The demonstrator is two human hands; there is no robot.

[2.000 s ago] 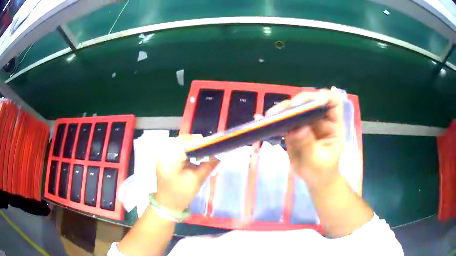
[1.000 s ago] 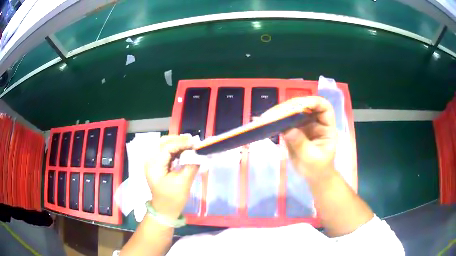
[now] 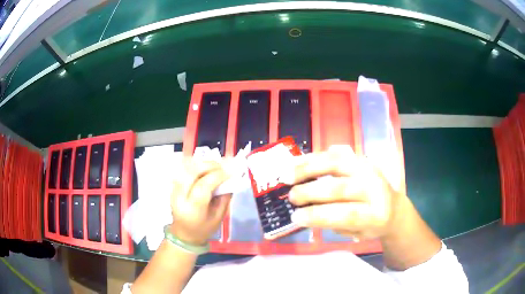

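Note:
A keypad mobile phone (image 3: 275,198) is face up over the tray in front of me, its keys and red-and-white screen film showing. My right hand (image 3: 345,192) grips it by its right side. My left hand (image 3: 198,198) pinches a thin whitish phone bag (image 3: 235,175) just left of the phone. The red phone tray (image 3: 332,119) shows three bare black phones in its back row, one empty pocket, and a bagged phone (image 3: 375,118) at the right. Bagged phones lie in the front row, partly hidden by my hands.
A white bag stack (image 3: 155,184) lies left of the tray. Further left is another red tray (image 3: 90,240) of bare black phones. Stacked red trays (image 3: 20,189) stand at the left edge and more stacked trays (image 3: 512,166) at the right. Small white scraps lie on the green bench.
The phone has turned from edge-on to face up, now more upright, with its keypad showing. My right hand has moved over its right side. The view has shifted slightly.

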